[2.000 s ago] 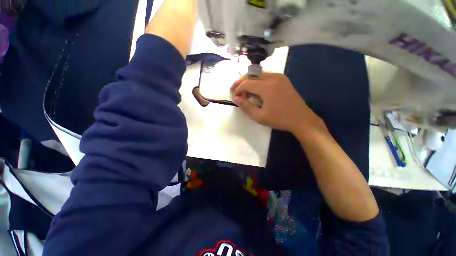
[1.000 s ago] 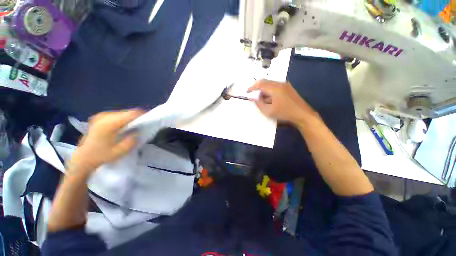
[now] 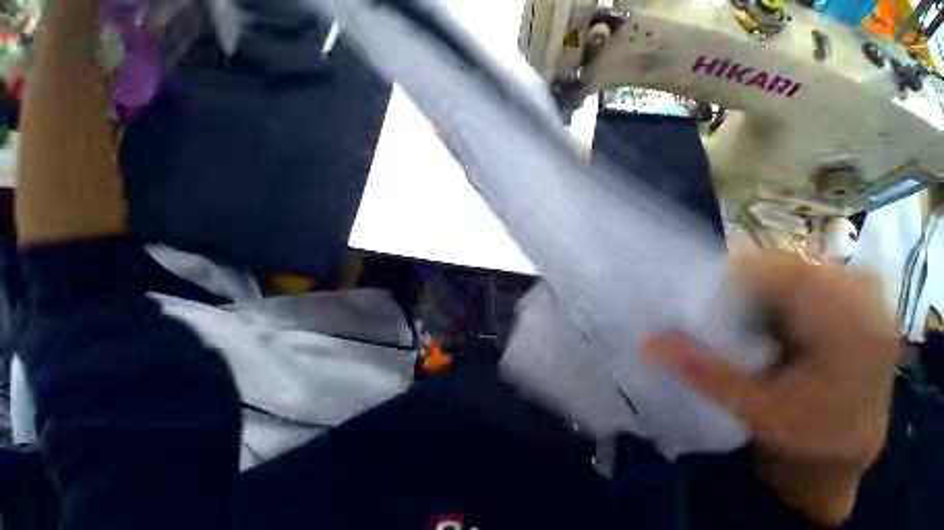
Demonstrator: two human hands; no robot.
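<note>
A long white fabric piece with a dark edge (image 3: 611, 259) is stretched, motion-blurred, from the top left across the table to my right hand. My right hand (image 3: 818, 362) is blurred at the right and grips its lower end. My left forearm rises along the left edge, and the left hand is beyond the top edge, out of view. The sewing machine (image 3: 849, 124) stands at the upper right; the fabric passes in front of its needle area, which is partly hidden. A navy panel (image 3: 657, 155) lies right of the needle.
The white table (image 3: 435, 202) has its front edge below the fabric. Large navy panels (image 3: 248, 171) lie at the left. A heap of white pieces (image 3: 311, 357) with dark edges lies near my lap. A purple device (image 3: 137, 75) is partly seen at the upper left.
My right hand has moved from near the needle to the lower right, with white fabric now in it. My left hand has moved from the lower left up out of view. The fabric is swung across.
</note>
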